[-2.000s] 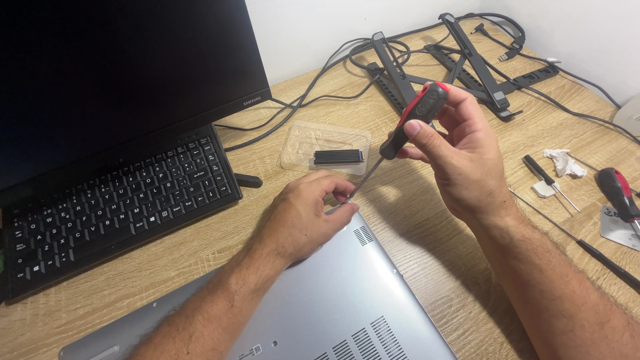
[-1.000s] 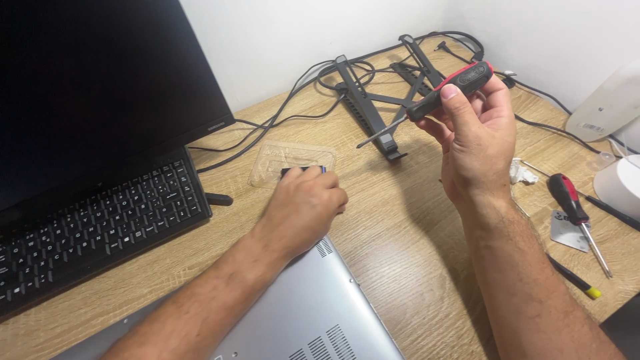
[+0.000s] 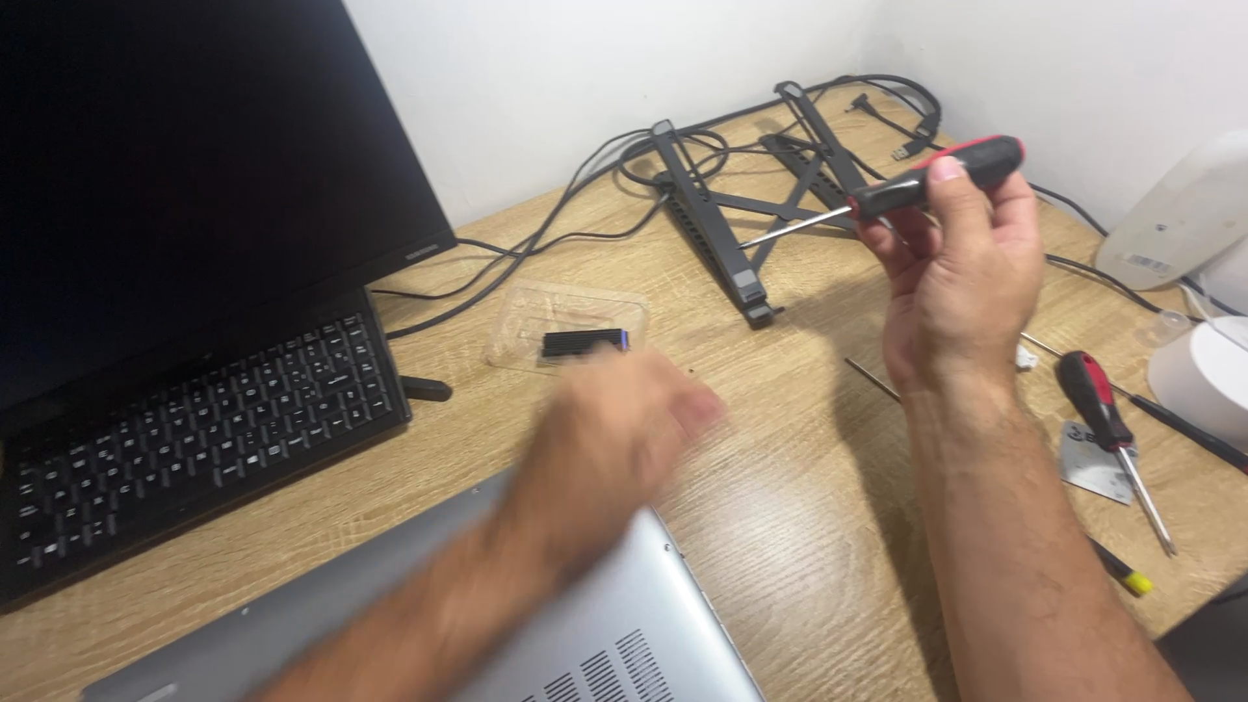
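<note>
My right hand [image 3: 960, 253] holds a red and black screwdriver [image 3: 941, 175] up above the desk, its shaft pointing left past a folding laptop stand [image 3: 717, 219]. Blurred by motion, my left hand [image 3: 624, 429] is over the rear corner of an upturned silver laptop [image 3: 429, 604] with vent slots; whether anything is in its fingers does not show. Just beyond that hand, a black finned heatsink-like module [image 3: 583, 342] lies in a clear plastic blister tray [image 3: 517, 307].
A black keyboard [image 3: 224, 429] and a monitor [image 3: 195, 146] stand at left. Cables [image 3: 556, 219] run along the wall. At right lie a second screwdriver [image 3: 1097, 400], a thin dark tool [image 3: 1185, 429], a yellow-tipped tool [image 3: 1131, 577] and a white round object [image 3: 1204, 370].
My left hand moved from the laptop edge to the module in the tray, then back toward me. My right hand has lifted the screwdriver away from the laptop. The view has shifted.
</note>
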